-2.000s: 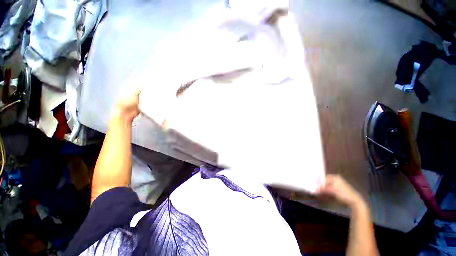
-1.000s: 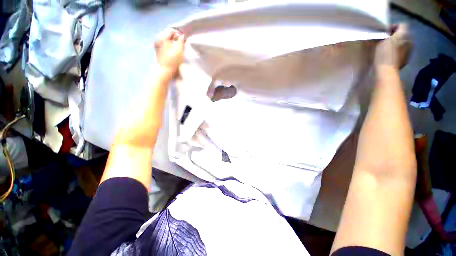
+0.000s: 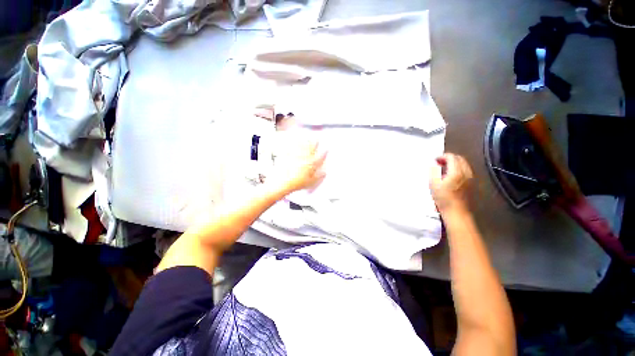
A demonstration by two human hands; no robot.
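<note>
A white garment (image 3: 376,160) lies spread on the pressing table in front of me, with several folds and a raised edge across it. A small dark label (image 3: 255,147) shows on its left part. My left hand (image 3: 303,161) rests on the garment near its middle, fingers apart. My right hand (image 3: 451,178) is at the garment's right edge, fingers curled; whether it pinches the cloth is unclear. The steam iron (image 3: 519,161) stands to the right, untouched, with its orange-brown handle (image 3: 549,147) and maroon hose (image 3: 592,224).
Crumpled pale garments (image 3: 76,90) heap at the table's left and far edges. Dark cloth scraps (image 3: 543,59) lie at the far right. A flat black square (image 3: 596,154) is right of the iron. The grey table (image 3: 473,76) shows around the garment.
The garment was held up and spread between both hands; it now lies on the table. My left hand has come down onto its middle, my right hand down to its right edge.
</note>
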